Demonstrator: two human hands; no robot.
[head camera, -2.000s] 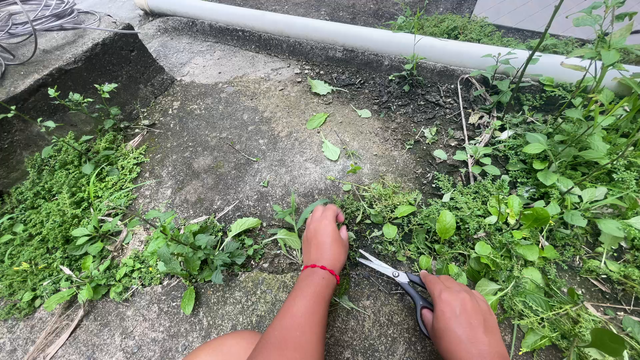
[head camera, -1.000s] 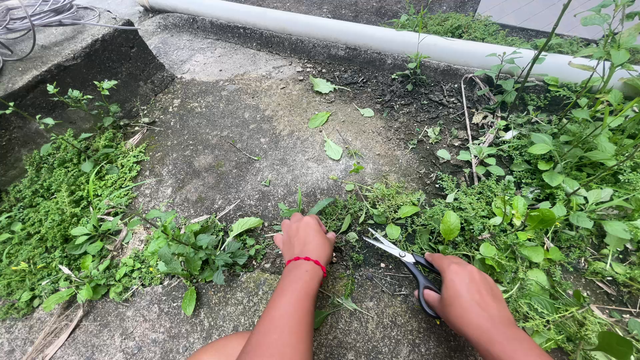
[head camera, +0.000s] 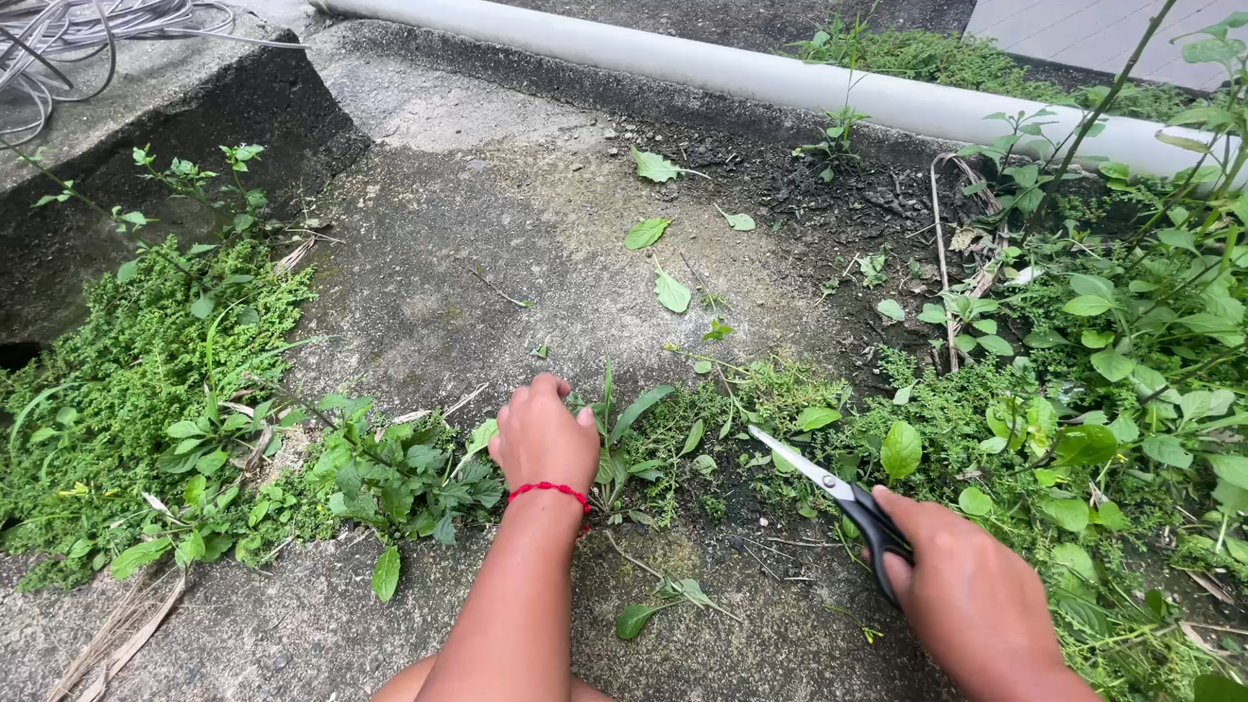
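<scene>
My left hand, with a red braided bracelet at its wrist, is low over the concrete, just left of a weed with long narrow leaves. Its fingers are curled and point away from me; whether they pinch a leaf is hidden. In my right hand is a pair of scissors with black handles. Their blades look nearly closed and point up and left, over small creeping weeds. A leafy weed grows left of my left hand. Several loose leaves lie on the concrete beyond.
A white pipe crosses the back. At the left, coiled grey cable lies on a raised concrete block. Dense low weeds grow below the block. Taller leafy plants cover the right side.
My left hand has moved left from the narrow-leaved weed, which shows more fully now. The scissors, with blades apart earlier, have closed up in my right hand.
</scene>
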